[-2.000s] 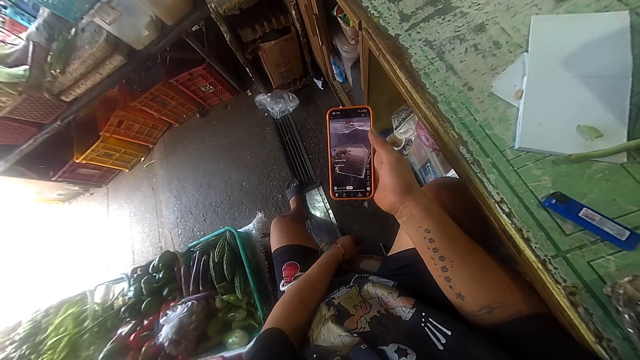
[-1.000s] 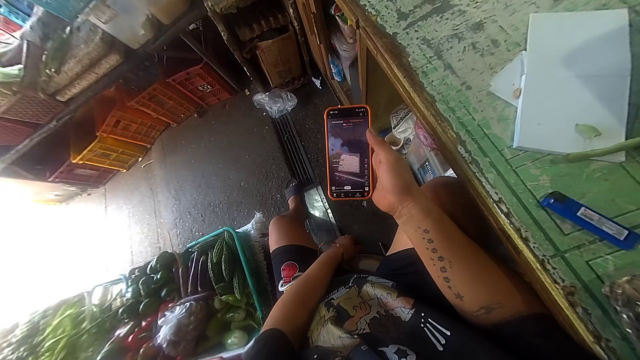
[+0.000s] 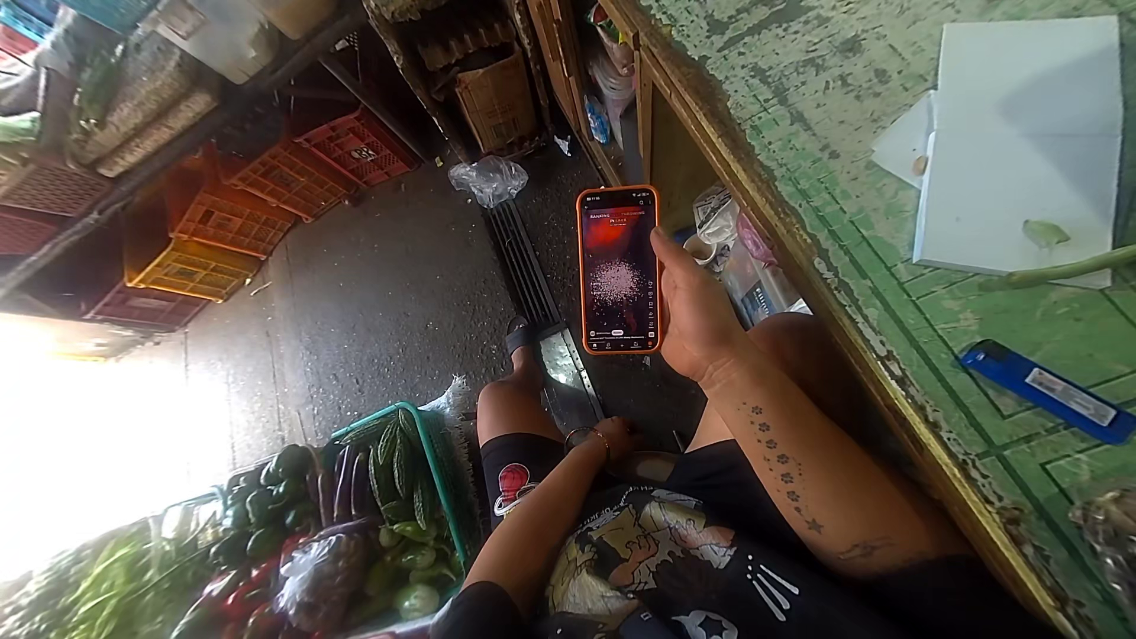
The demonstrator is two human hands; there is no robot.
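My right hand (image 3: 697, 306) holds a smartphone in an orange case (image 3: 619, 270) upright, screen towards me, with the thumb along its right edge. Dark and red imagery with a pale speckled patch fills the lit screen. My left hand (image 3: 621, 437) rests low between my legs, near the edge of the seat; its fingers are partly hidden, so I cannot tell whether they hold anything. A bracelet circles that wrist. Beyond the phone, a clear plastic bag (image 3: 489, 181) lies on the floor at the end of a slotted metal strip (image 3: 524, 266).
At right, a worn green table (image 3: 887, 355) bears white sheets (image 3: 1021, 142), a green stem (image 3: 1065, 269) and a blue box (image 3: 1047, 390). A teal-rimmed crate (image 3: 435, 461) of vegetables stands at lower left. Orange and yellow plastic crates (image 3: 200, 269) line the upper left, beside a cardboard box (image 3: 497, 102).
The picture on the phone screen has changed, from a scene with a pale rectangular shape to a red glow with speckles. Both hands have stayed in place.
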